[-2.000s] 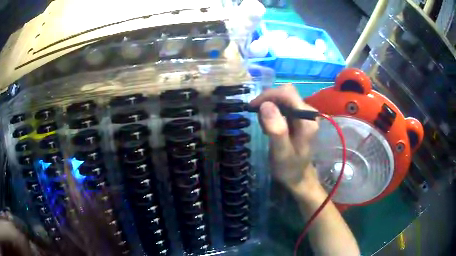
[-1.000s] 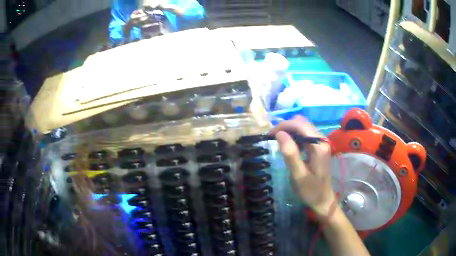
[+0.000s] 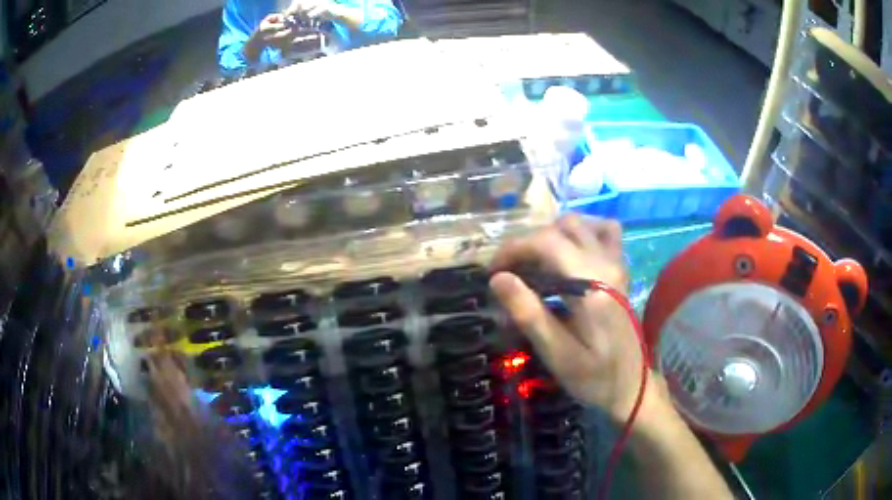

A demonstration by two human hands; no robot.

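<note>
A clear blister tray [image 3: 416, 317] fills the lower middle, with black components [image 3: 391, 371] stacked in columns. My right hand [image 3: 577, 312] is over the upper right columns and pinches a black test probe [image 3: 567, 287]. The probe's tip is hidden by my fingers. Its red lead [image 3: 643, 366] curves down over my wrist. Blue light [image 3: 269, 405] and small red lights [image 3: 513, 362] show through the tray. A blurred brownish shape lies at lower left; I cannot tell if it is my left hand or a reflection.
Cardboard sheets [image 3: 323, 112] lie behind the tray. A blue bin [image 3: 675, 200] of white items is at upper right. An orange-red fan [image 3: 748, 342] stands right of my hand. Clear stacked trays [image 3: 826, 156] stand at far right. A person in blue [image 3: 308, 24] is across the bench.
The view has tilted up, bringing in the person and more cardboard. My right hand has moved left over the tray, from the last column towards the one beside it. Red lights now show.
</note>
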